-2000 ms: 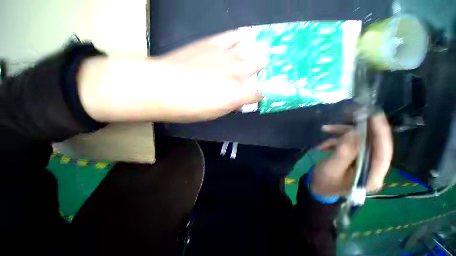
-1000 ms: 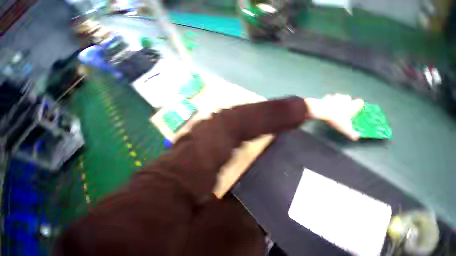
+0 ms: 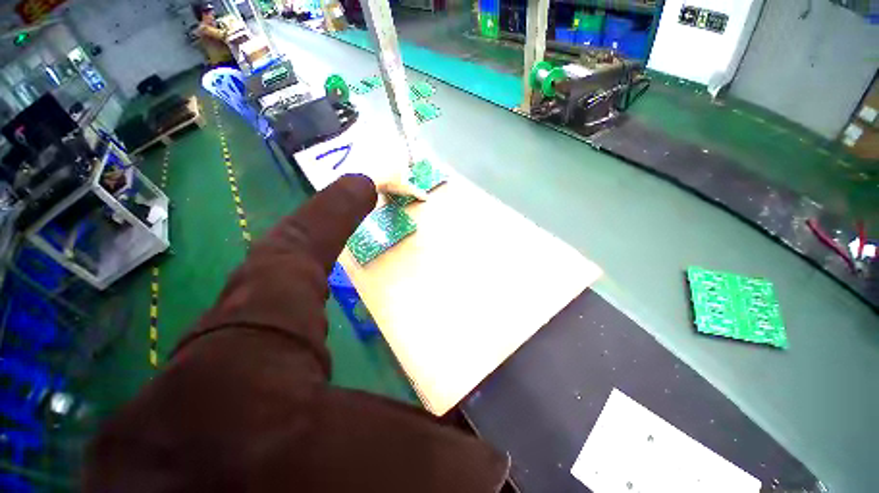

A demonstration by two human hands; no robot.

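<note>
My left arm in a brown sleeve reaches forward over the tan cardboard sheet. My left hand (image 3: 397, 189) is small and partly hidden by the sleeve, its fingers beside a green circuit board (image 3: 427, 175) at the sheet's far end; I cannot tell whether they grip it. Another circuit board (image 3: 383, 234) lies on the near left side of the cardboard sheet (image 3: 472, 279). A green PCB panel (image 3: 737, 306) lies flat on the grey-green conveyor at the right. The white work sheet (image 3: 655, 453) lies bare on the black mat. My right hand is out of the picture.
The black mat (image 3: 540, 385) meets the conveyor belt (image 3: 598, 212). Beyond the cardboard, blue-handled side cutters (image 3: 334, 155) lie on a white sheet beside a pale post (image 3: 390, 77). A wire feeder (image 3: 602, 91) stands across the belt. A person (image 3: 214, 37) is far off.
The panel that my left hand held over the conveyor now lies on the belt, released. My left hand has moved left and forward to the cardboard's far end. The view has turned from the mat.
</note>
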